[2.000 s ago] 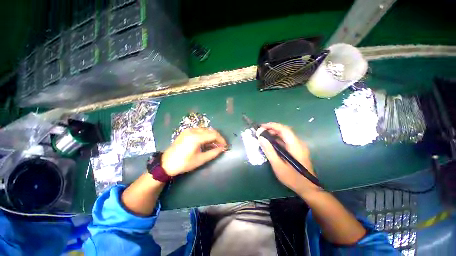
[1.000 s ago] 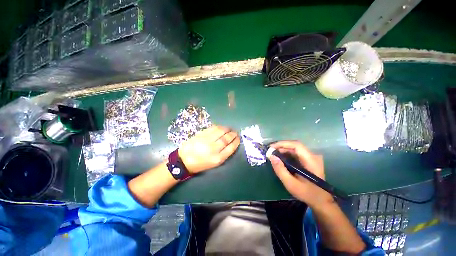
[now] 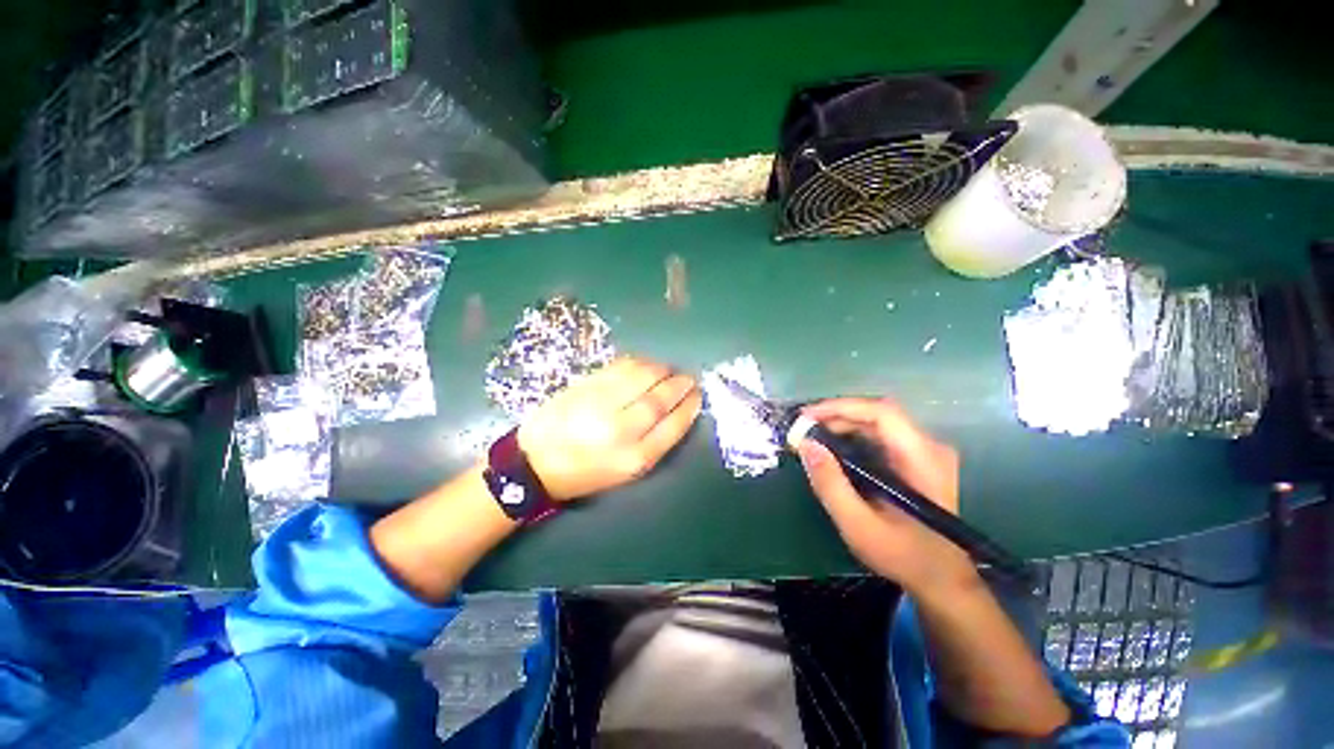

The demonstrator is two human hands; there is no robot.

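A small bright silvery-white circuit board (image 3: 743,424) lies on the green bench mat between my hands. My right hand (image 3: 885,490) holds the black soldering iron (image 3: 914,505), its tip end over the board's right side. My left hand (image 3: 615,424) rests palm down just left of the board, fingertips near its upper left edge. Whether the fingers pinch a tiny part cannot be told. A loose pile of small silver and brown components (image 3: 549,351) lies above my left hand. A dark red band (image 3: 515,480) is on my left wrist.
A black fan (image 3: 885,176) and white tub (image 3: 1024,198) stand at the back. Stacked bright boards (image 3: 1075,351) and a grey-green row (image 3: 1203,362) lie right. Bags of components (image 3: 373,337), a solder spool (image 3: 168,373) and a large round black fan (image 3: 81,498) are left. Wrapped trayed boards (image 3: 293,147) stand back left.
My left hand has moved right from beside the component pile to the board's left edge and its fingers have flattened. The soldering iron's tip has come down from above the board onto its right side.
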